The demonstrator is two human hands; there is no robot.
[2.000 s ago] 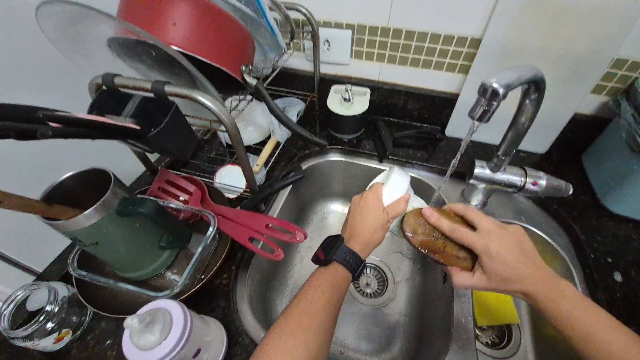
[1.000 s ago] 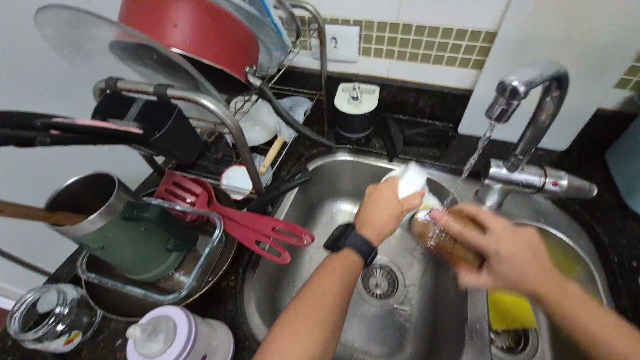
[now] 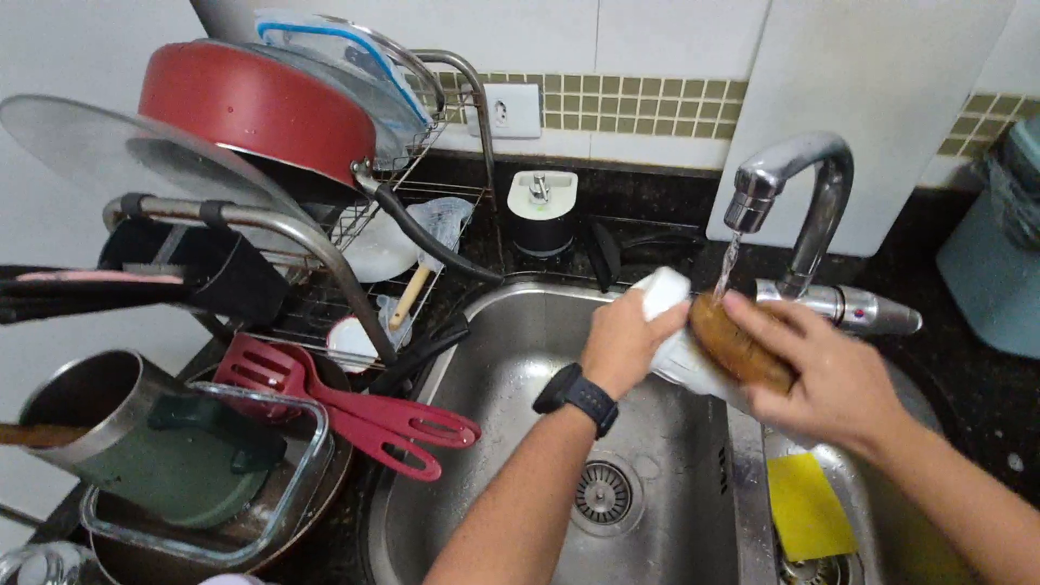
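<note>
My left hand (image 3: pixel 621 345), with a black watch (image 3: pixel 575 398) on its wrist, grips a white cloth or thin plastic item (image 3: pixel 666 296); its exact kind is unclear. In my right hand (image 3: pixel 821 370) is a brown oval object (image 3: pixel 735 345), perhaps a wooden brush, slightly blurred. Water runs from the chrome faucet (image 3: pixel 751 199) onto its upper end. Both hands are close together above the divider of the stainless steel double sink (image 3: pixel 504 390). Below my right hand, a yellow sponge cloth (image 3: pixel 808 504) lies in the right basin near its drain.
At left, a dish rack (image 3: pixel 309 236) holds a red pot (image 3: pixel 252 114) and lids. Red slotted utensils (image 3: pixel 357 406), a green mug (image 3: pixel 171 455) and a glass dish (image 3: pixel 203 552) crowd the counter. A soap dispenser (image 3: pixel 543 207) stands behind the sink, a bin (image 3: pixel 995 268) at right.
The brown object has moved up under the water stream, which now strikes its upper end. More of the white item shows below my left hand. Both hands keep their hold.
</note>
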